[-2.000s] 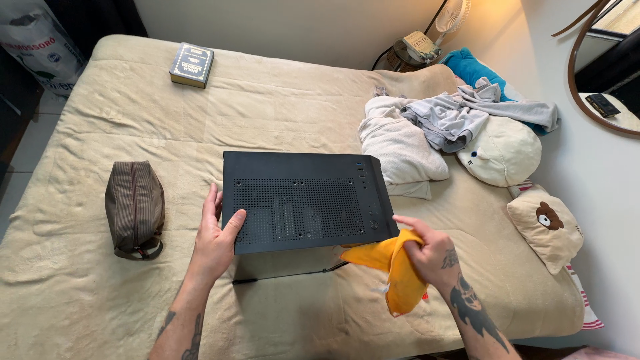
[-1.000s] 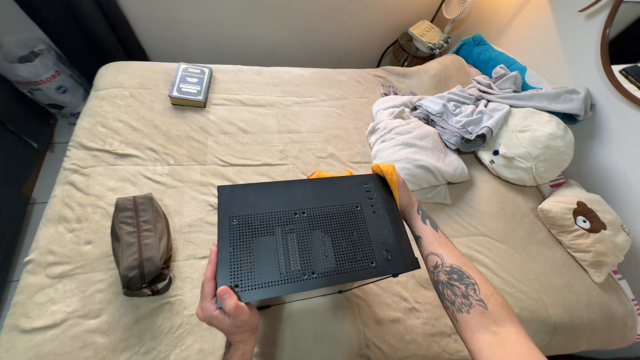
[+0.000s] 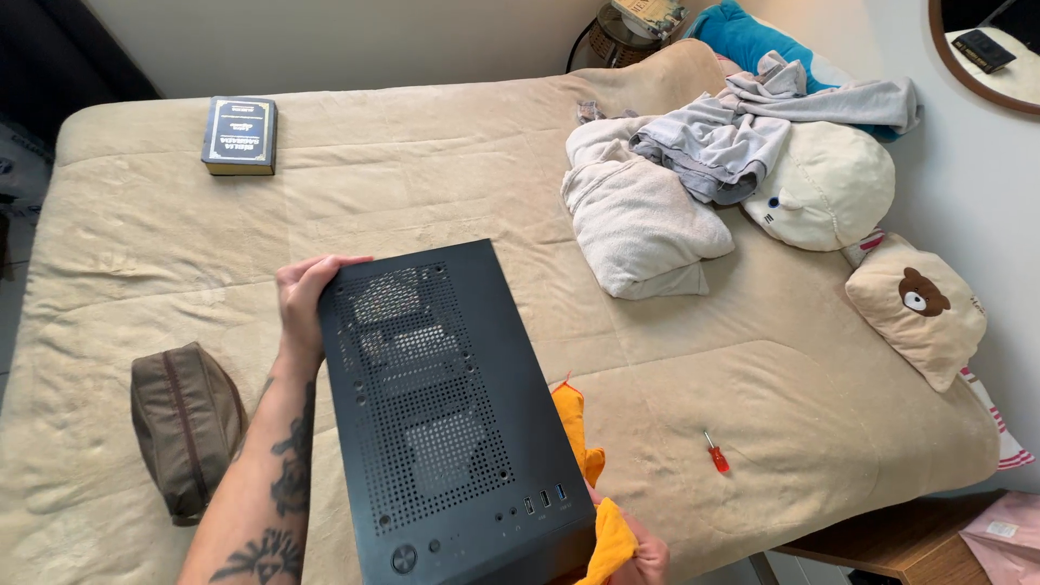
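Observation:
A black computer case is held up over the bed, its perforated top panel facing me and its power button and USB ports toward the near end. My left hand grips the far left corner of the case. At the near right side, my right hand holds an orange cloth against the case; part of this hand is hidden by cloth and case. A small screwdriver with a red handle lies on the bed to the right.
On the beige bedspread are a brown zippered pouch, a thick dark blue book, a crumpled pale towel, grey clothing, a round white plush and a bear pillow. A wooden surface stands at the lower right.
The case has turned so its port end now points toward me. My left hand has gone to its far corner, and my right hand with the cloth has come down to the near right side.

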